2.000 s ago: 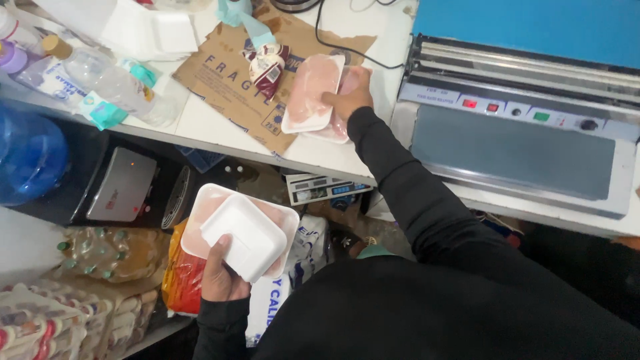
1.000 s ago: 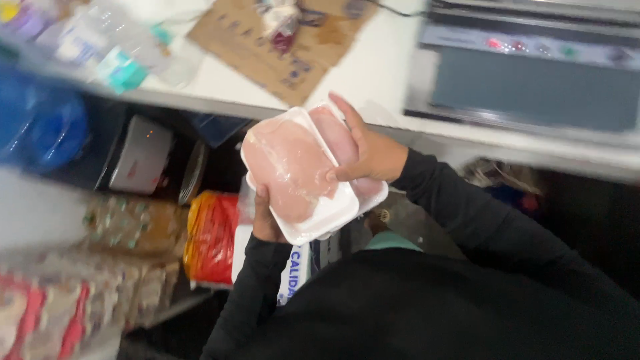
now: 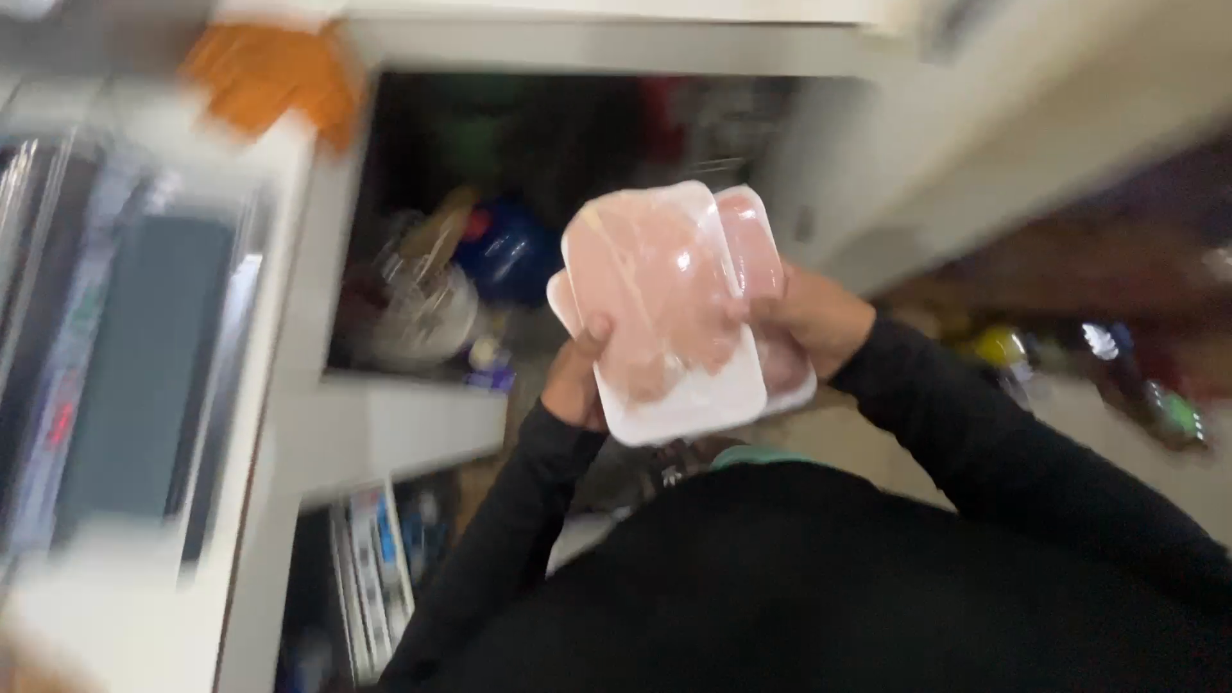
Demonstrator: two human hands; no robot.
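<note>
Several white foam trays of pale pink raw meat, which look wrapped in clear film, are held in a stack before my body. The top tray of meat (image 3: 664, 308) faces up, with shine on its film. At its left edge my left hand (image 3: 579, 371) grips the stack, thumb on top. My right hand (image 3: 813, 313) holds the right side, its thumb near the top tray's edge and its fingers on the tray of meat beneath (image 3: 753, 245), which sticks out to the right. The undersides and most of the fingers are hidden.
A film wrapping machine (image 3: 135, 375) stands on the white counter (image 3: 245, 433) at left, near an orange cloth-like item (image 3: 279, 77). Blurred items, one a dark blue object (image 3: 515, 250), fill the dark space below. Blurred colourful items (image 3: 1155, 385) lie at far right.
Two seconds ago my right hand was at trays of meat on the counter's cardboard; a second ago both hands held the stack together. The view has swung strongly to the right.
</note>
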